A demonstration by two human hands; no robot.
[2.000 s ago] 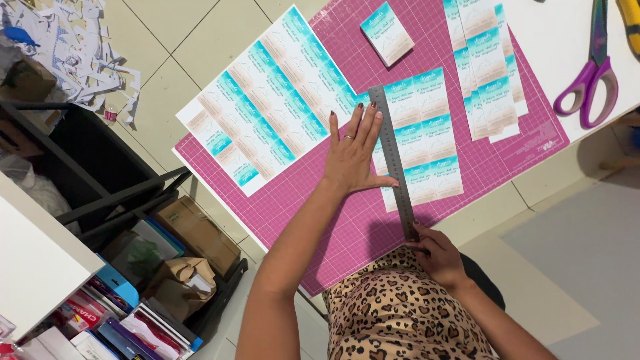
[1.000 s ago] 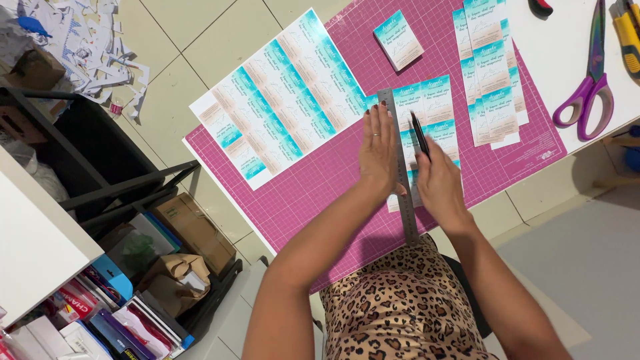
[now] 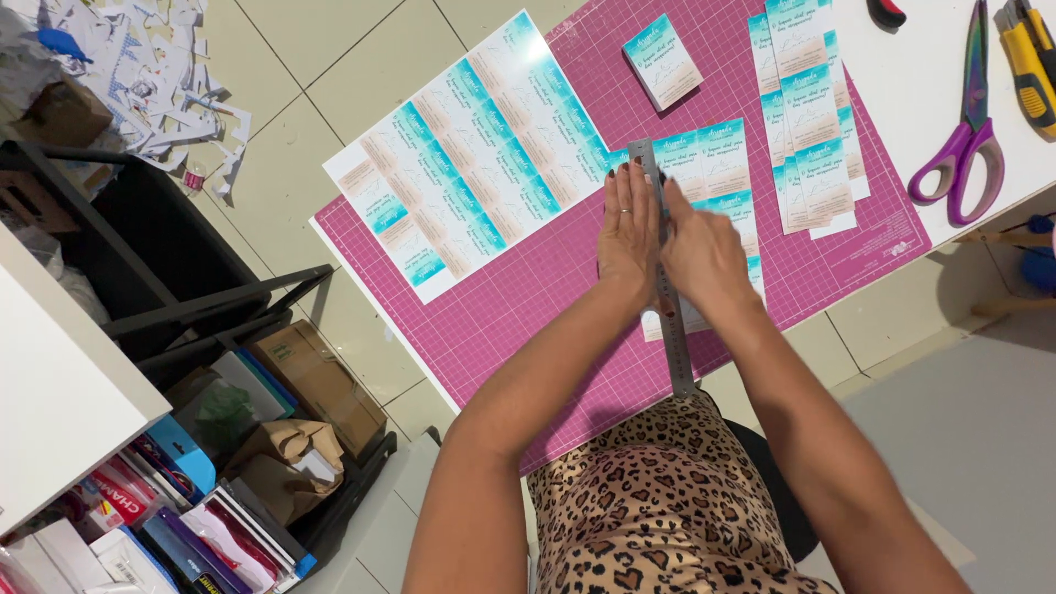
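Observation:
A steel ruler (image 3: 678, 355) lies across a printed card sheet (image 3: 722, 165) on the pink cutting mat (image 3: 528, 322). My left hand (image 3: 627, 235) presses flat on the ruler's left side near its upper end, fingers extended. Just right of the ruler, my right hand (image 3: 705, 247) is closed around a slim dark tool, mostly hidden, its tip by the ruler's upper part. To the left is a larger uncut printed sheet (image 3: 470, 157). A small stack of cards (image 3: 662, 66) rests above the ruler, and overlapping card strips (image 3: 813, 107) lie to the right.
Purple-handled scissors (image 3: 961, 157), a yellow utility knife (image 3: 1027, 82) and a red-and-black handle (image 3: 887, 12) lie on the white table at right. Paper scraps (image 3: 157, 74) cover the floor at upper left. Below them stand a black rack (image 3: 206, 305) and a cardboard box (image 3: 318, 384).
Two seconds ago my right hand was at the ruler's lower end; it then came up holding a dark pen-like tool and is now nearer the ruler's top. My left hand stays on the ruler.

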